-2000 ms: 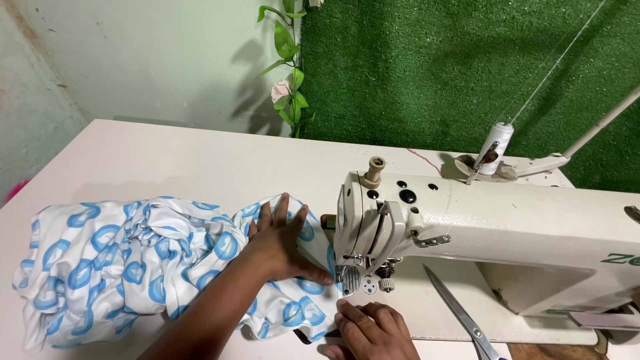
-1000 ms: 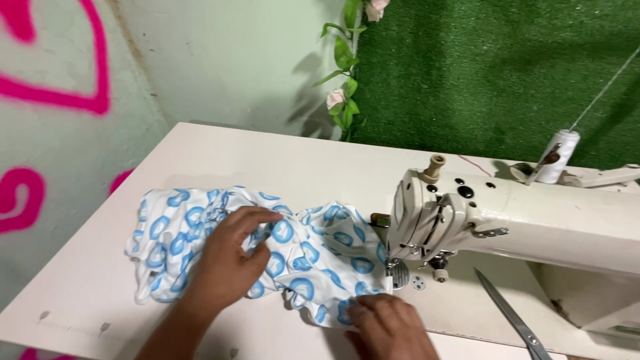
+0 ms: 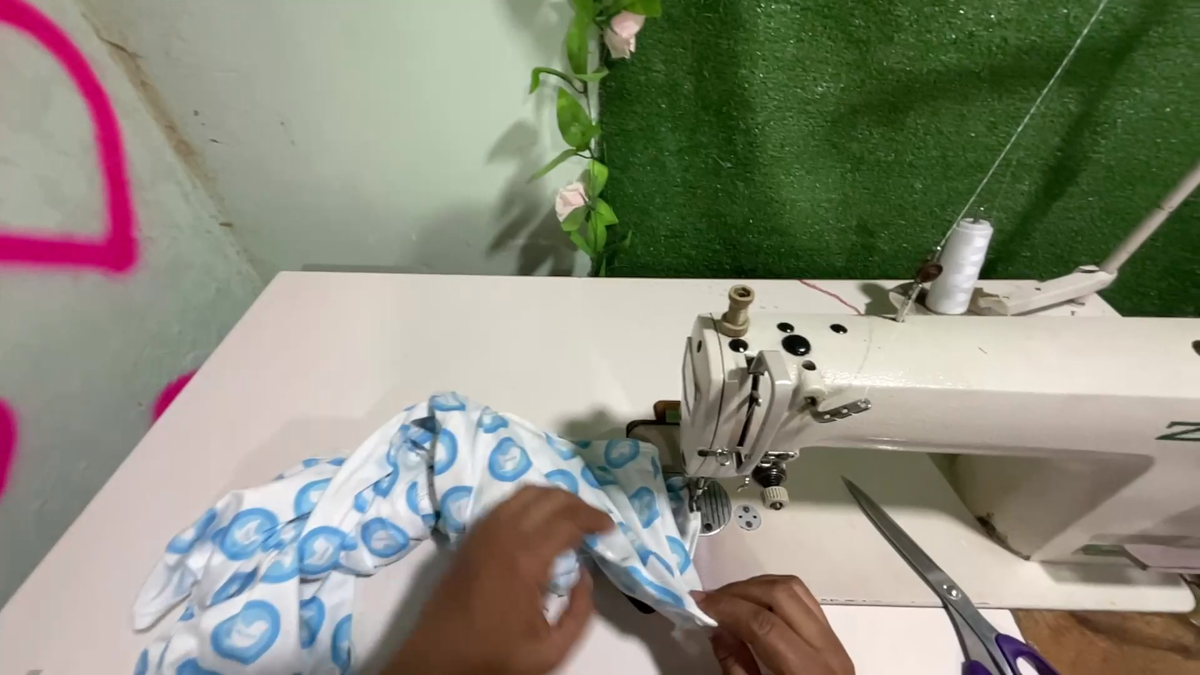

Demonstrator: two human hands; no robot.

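White fabric with blue ring shapes [image 3: 506, 459] lies bunched on the white table, left of a sewing machine [image 3: 937, 375]. Its right edge reaches the presser foot [image 3: 698, 492]. Pinched between the thumb and fingers of my right hand [image 3: 773, 623] is the near corner of the cloth, just in front of the needle plate. My left hand [image 3: 516, 572] is over the near side of the fabric, blurred, with fingers bent and thumb apart; whether it grips any cloth is not clear.
Scissors with purple handles [image 3: 937, 581] lie open on the machine bed, right of my right hand. A white thread cone [image 3: 961, 267] stands behind the machine. An artificial vine [image 3: 577, 122] hangs by the green turf panel [image 3: 797, 141].
The fabric's left part has shifted and bunched into a curve. My left hand has moved from on top of the cloth to its near side. The view has swung left since the first frame.
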